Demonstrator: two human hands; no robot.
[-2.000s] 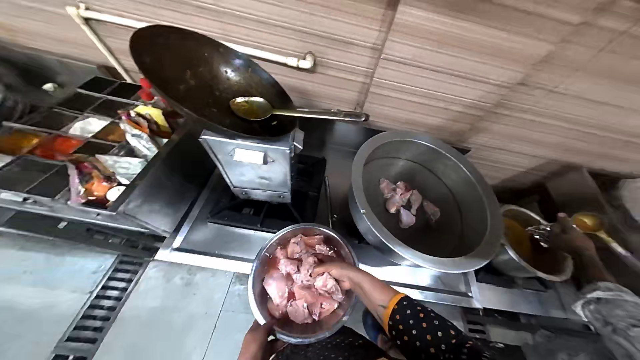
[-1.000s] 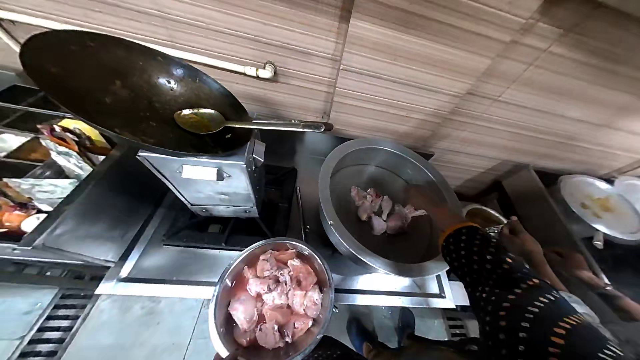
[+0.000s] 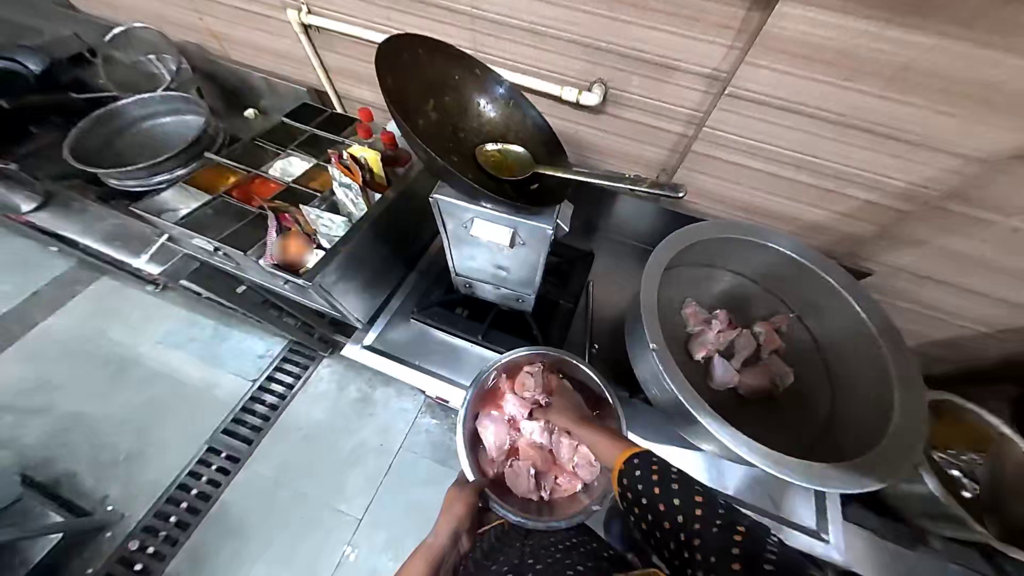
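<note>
A round steel bowl [image 3: 466,448] full of raw meat pieces [image 3: 534,456] in reddish liquid is held near the bottom centre. My left hand [image 3: 462,506] grips its rim at the lower left. My right hand [image 3: 566,414] is down among the pieces; its fingertips are partly hidden, so whether they close on a piece cannot be told. To the right, a large deep metal pot [image 3: 860,472] holds several raw meat pieces [image 3: 740,352] on its bottom.
Behind the bowl, a dark wok [image 3: 472,104] with a metal ladle [image 3: 512,162] rests tilted on a metal box [image 3: 500,248] over a burner. At left are spice compartments [image 3: 256,190], bottles and stacked pans [image 3: 140,132]. Another pot [image 3: 960,408] stands far right. A floor drain grate [image 3: 216,464] runs below left.
My right hand has moved from the large pot back into the steel bowl. More meat pieces lie in the large pot than two seconds ago. The view has swung left.
</note>
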